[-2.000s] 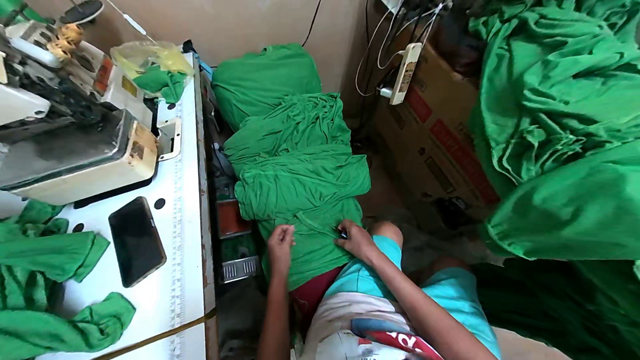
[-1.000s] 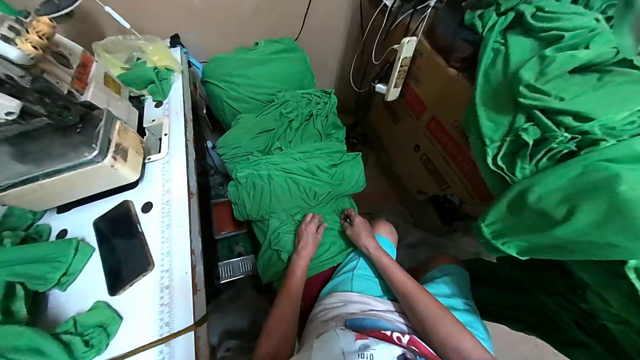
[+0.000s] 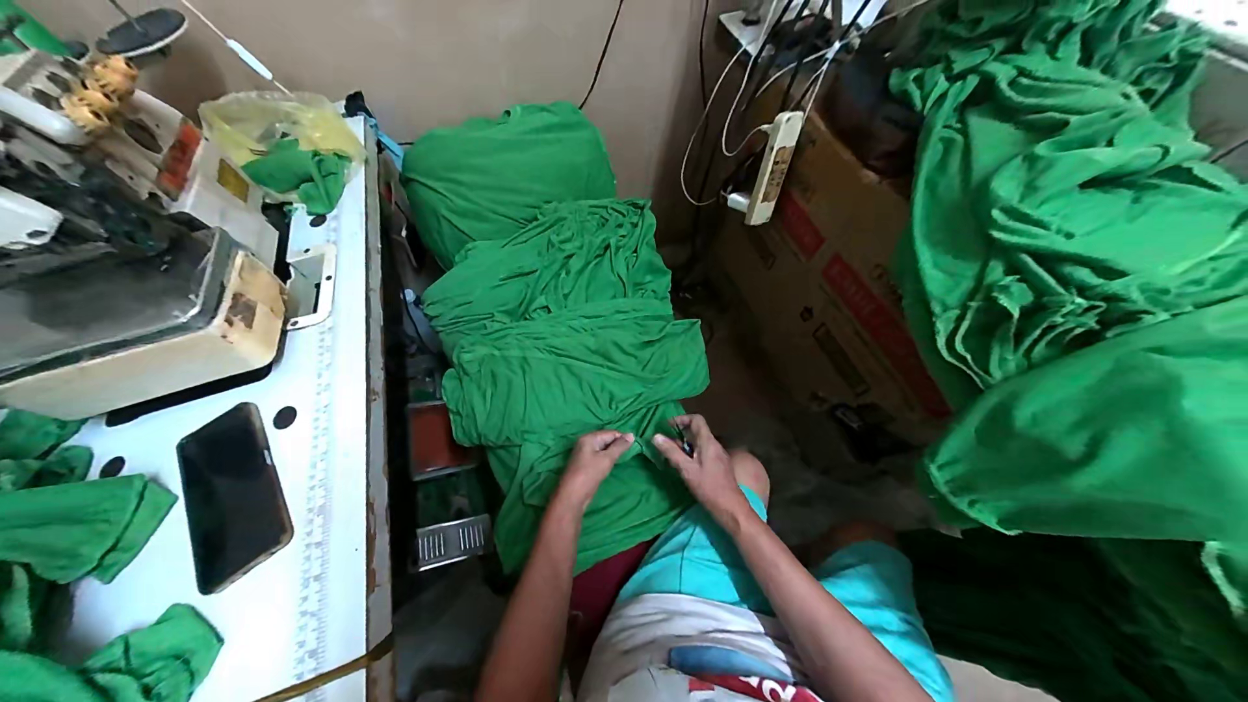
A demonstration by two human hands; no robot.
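Green fabric pieces [image 3: 575, 361] lie in an overlapping stack running from the wall down to my lap. Over the nearest piece is my left hand [image 3: 597, 462], thumb and fingertips pinched together on what looks like a bit of the cloth or a thread. Just right of it, my right hand [image 3: 700, 462] holds a small dark tool [image 3: 685, 441], perhaps thread snips, partly hidden by the fingers. The fingertips of both hands are close together but apart.
At left, a white sewing table [image 3: 336, 409] carries a sewing machine [image 3: 136, 322], a smartphone [image 3: 234, 497], green cloth and a yellowish plastic bag [image 3: 283, 127]. A power strip [image 3: 775, 168] hangs by a cardboard box [image 3: 819, 283]. More green fabric [image 3: 1102, 322] is heaped at right.
My left hand was lying flatter on the cloth a second ago and is now raised with its fingertips pinched. My right hand stays near it with the small dark tool.
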